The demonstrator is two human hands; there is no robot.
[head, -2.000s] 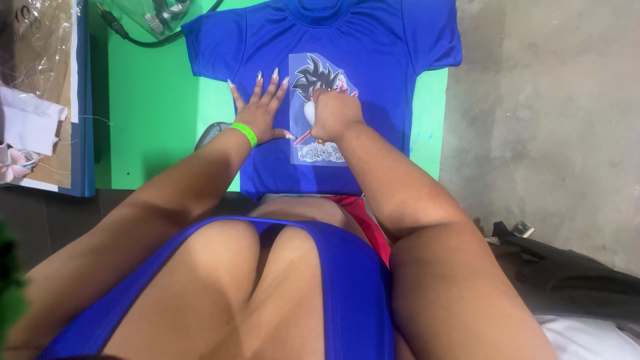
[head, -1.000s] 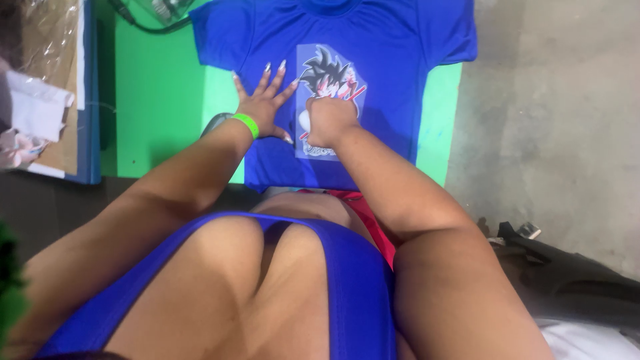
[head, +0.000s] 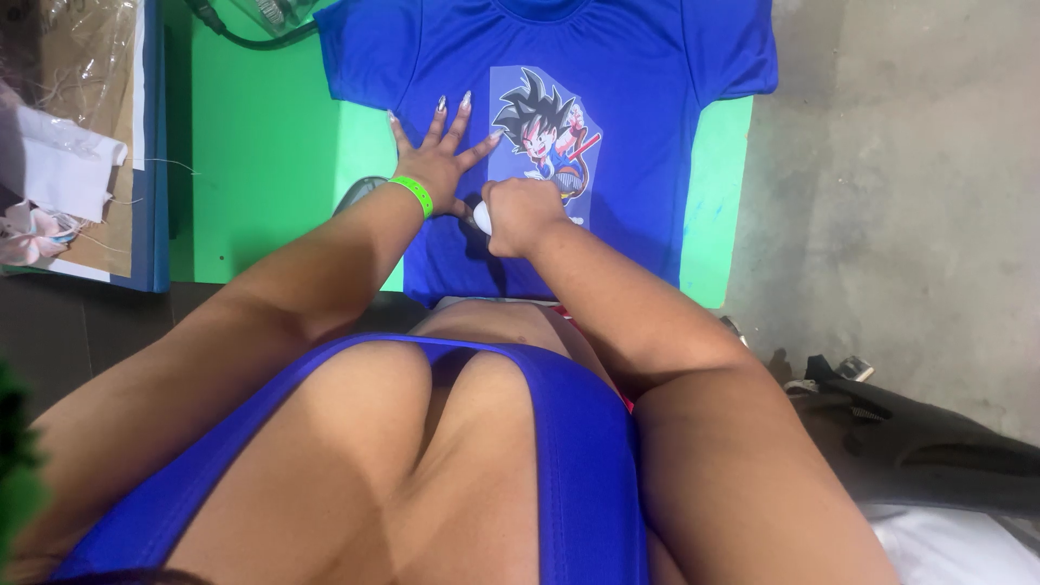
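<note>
A blue T-shirt (head: pixel 642 162) lies spread over a green tabletop, its collar away from me. On its front is a clear film sheet (head: pixel 505 89) over a colored cartoon figure (head: pixel 540 134) with black spiky hair. My left hand (head: pixel 435 166) rests on the shirt left of the film, fingers spread, with a green band on the wrist. My right hand (head: pixel 524 218) is closed around a white rounded object (head: pixel 482 218) at the lower part of the film; most of that object is hidden by the fist, so its kind cannot be told.
The green tabletop (head: pixel 260 154) shows on both sides of the shirt. A blue-edged box or tray (head: pixel 153 203) with cardboard, plastic and white cloth (head: pixel 61 158) stands at left. A black cable (head: pixel 264 41) runs at the upper left. Dark fabric (head: pixel 910 447) lies at lower right.
My right hand has moved down the film toward me, uncovering more of the cartoon figure. My left hand has stayed spread on the shirt.
</note>
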